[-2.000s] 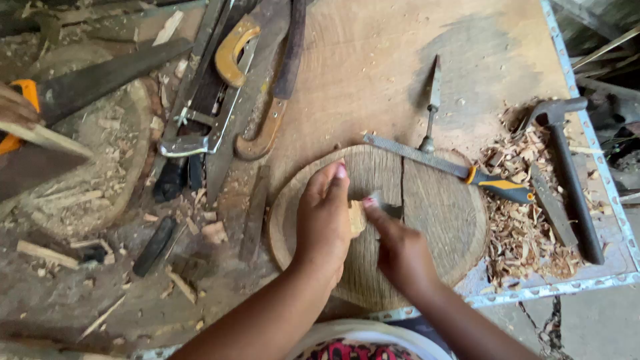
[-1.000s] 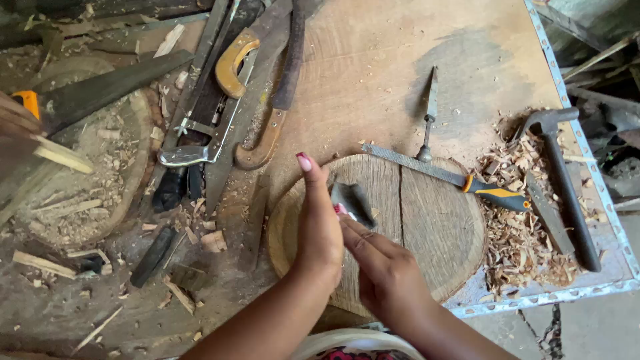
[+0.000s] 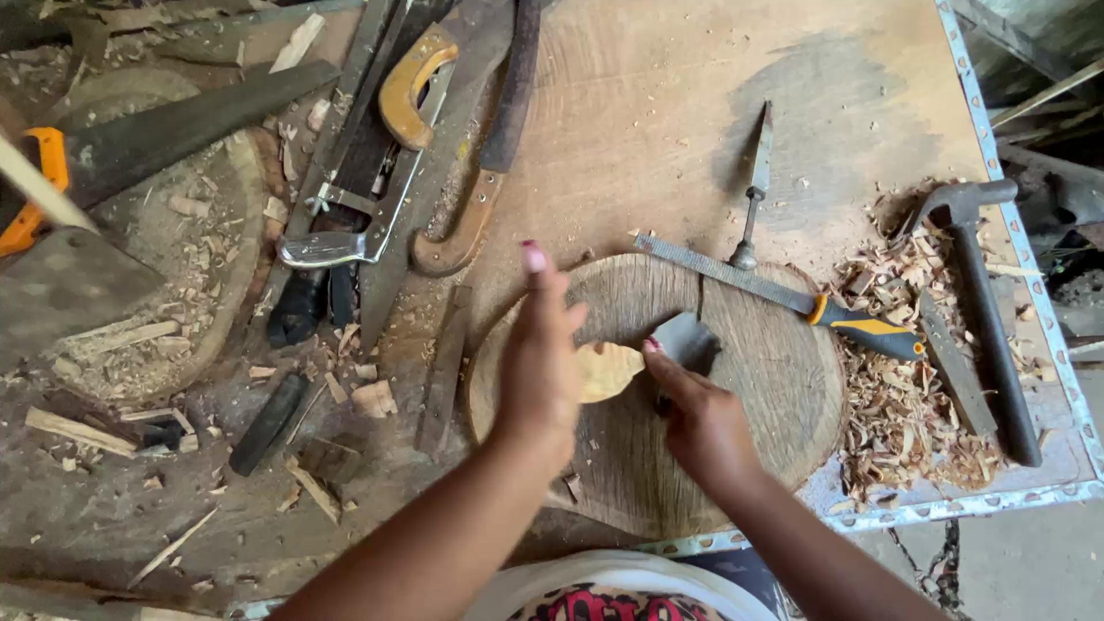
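Note:
My left hand (image 3: pixel 548 371) is upright over a round wood block (image 3: pixel 776 379), with its palm and fingers against a pale carved wood piece (image 3: pixel 608 371); how far the fingers close round it is hidden. My right hand (image 3: pixel 703 418) grips a tool with a broad dark metal blade (image 3: pixel 687 342), its index finger along the metal beside the wood piece. The tool's handle is hidden in my fist. A rasp (image 3: pixel 733 274) with a black and yellow handle lies across the block's far edge, near a thin pointed metal tool (image 3: pixel 759 172) standing out behind it.
A claw hammer (image 3: pixel 983 310) lies on shavings (image 3: pixel 914 414) at the right. Hacksaws (image 3: pixel 405 207) and a wooden-handled saw (image 3: pixel 461 220) lie left of centre. At far left, an orange-handled handsaw (image 3: pixel 207 129) and another person's blade (image 3: pixel 69 285) are over a second block (image 3: pixel 233 302).
The pale wood piece, hidden by my hands one second ago, shows between them. My right hand has moved right, away from my left. The other person's blade shows more at the left.

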